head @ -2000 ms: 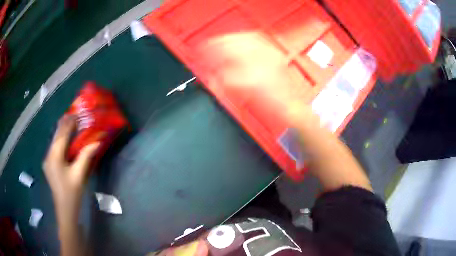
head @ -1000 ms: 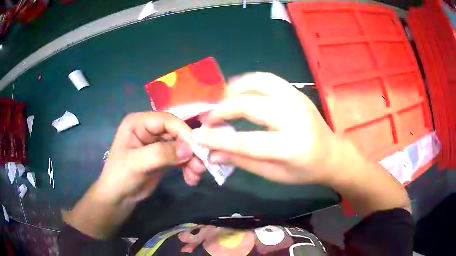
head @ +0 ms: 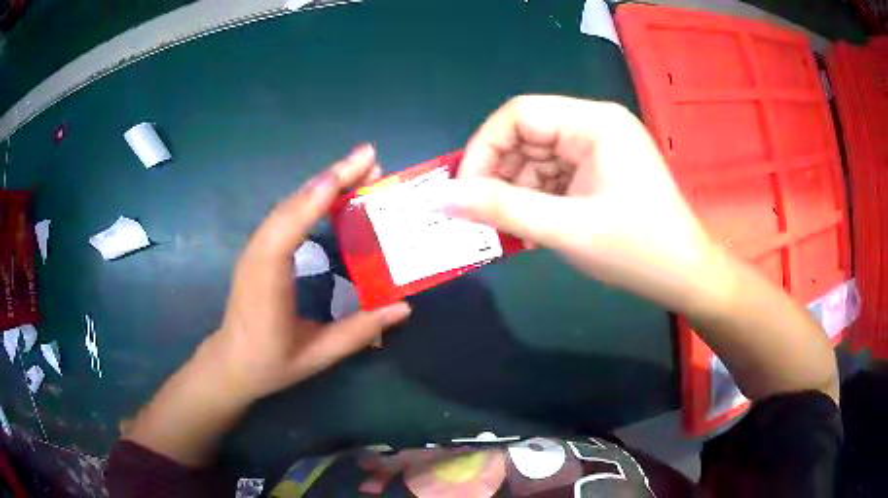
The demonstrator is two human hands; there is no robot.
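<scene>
A red retail box (head: 365,263) lies in front of me with a white printed label (head: 428,229) on its upper face. My left hand (head: 282,292) is at the box's left end, thumb at the lower corner and fingers near the upper left corner. My right hand (head: 584,185) is over the box's right end, its thumb on the label and its fingers curled at the upper right edge. The right end of the box is partly hidden by my right hand.
A red-orange tray (head: 721,126) with pockets lies at right, with bagged items (head: 834,309) at its near end. Stacked red trays (head: 867,165) stand beyond. White paper scraps (head: 122,238) lie on the green table at left, near red cartons (head: 18,263). A grey rail (head: 127,44) runs behind.
My hands have moved from a small white piece to the box. The white label now lies across the box's face. The bagged items are now more hidden by my right arm.
</scene>
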